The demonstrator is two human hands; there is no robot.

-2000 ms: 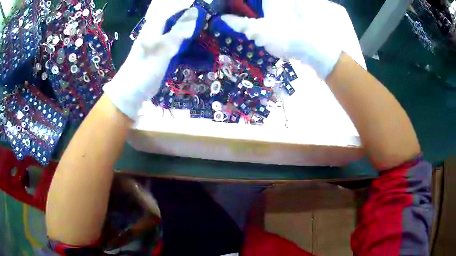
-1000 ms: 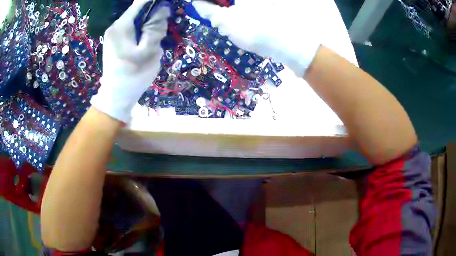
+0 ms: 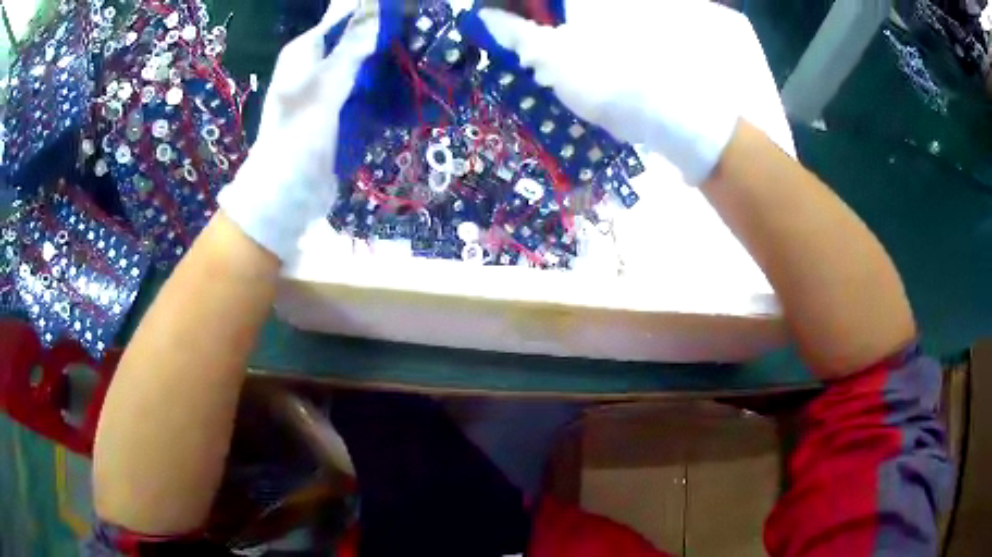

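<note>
My left hand (image 3: 310, 131), in a white glove with blue palm and fingers, is at the upper left of the foam box, its fingers closed around the upper end of a dark blue board strip (image 3: 538, 106). My right hand (image 3: 615, 93), gloved alike, is over the strip from the right. A red handle (image 3: 541, 10) shows at its fingers, cut off by the top edge; the tool's jaws are hidden. Below lies a heap of small blue boards (image 3: 435, 207) with red wires and white discs in the white foam box (image 3: 522, 324).
Wired board panels (image 3: 163, 131) are piled at the left, with a shiny blue panel (image 3: 71, 272) nearer. A red stool (image 3: 49, 392) is at the lower left. A brown cardboard box (image 3: 680, 473) is below the bench edge. A grey bar (image 3: 835, 60) stands at the upper right.
Against one second ago, the view has shifted and both hands appear further right. The left hand has turned, showing more blue palm, and the red handle shows more beside the right fingers.
</note>
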